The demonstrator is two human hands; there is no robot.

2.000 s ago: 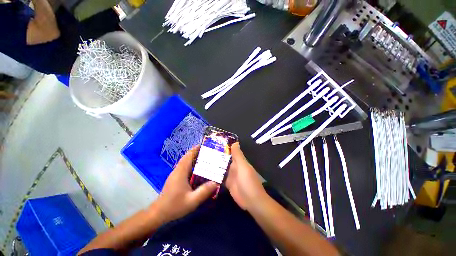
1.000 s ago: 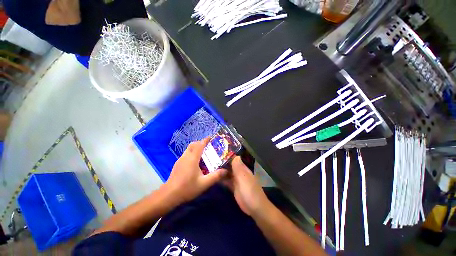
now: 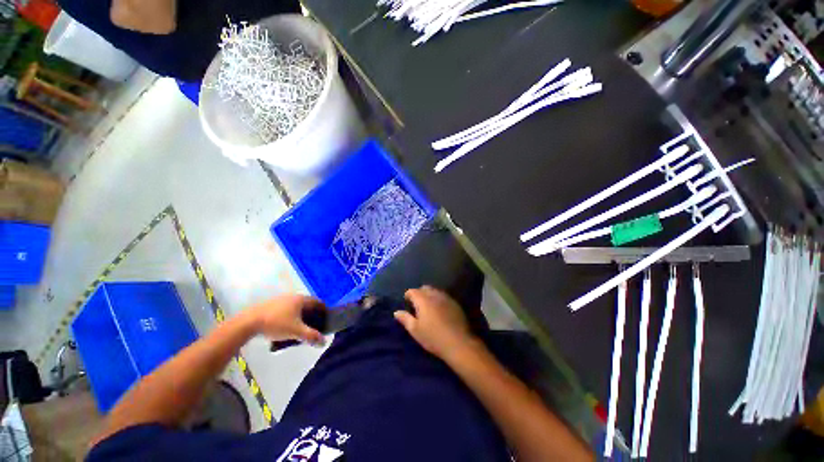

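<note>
My left hand (image 3: 291,319) is at the lower left beside my shirt, closed around a dark, flat object (image 3: 313,316) that looks like the smartphone; its screen does not show. My right hand (image 3: 438,318) is at the front of my dark shirt, fingers apart and slightly curled, with nothing visible in it. On the black bench to the right, a moulded set of white cords (image 3: 603,203) with a green tag (image 3: 637,230) lies partly across a silver loading bar (image 3: 655,254). Several white cords (image 3: 643,361) hang from that bar.
A blue bin (image 3: 303,236) of small white parts and a white scrap tub (image 3: 339,117) stand left of the bench (image 3: 506,185). More cords (image 3: 781,329) lie at right, before the machine plate (image 3: 664,59). Another person's arm (image 3: 145,16) is at top left.
My hands have parted. The left hand has moved left with the dark object, and the right hand is off it. The view has shifted, so the bench things sit further right and higher.
</note>
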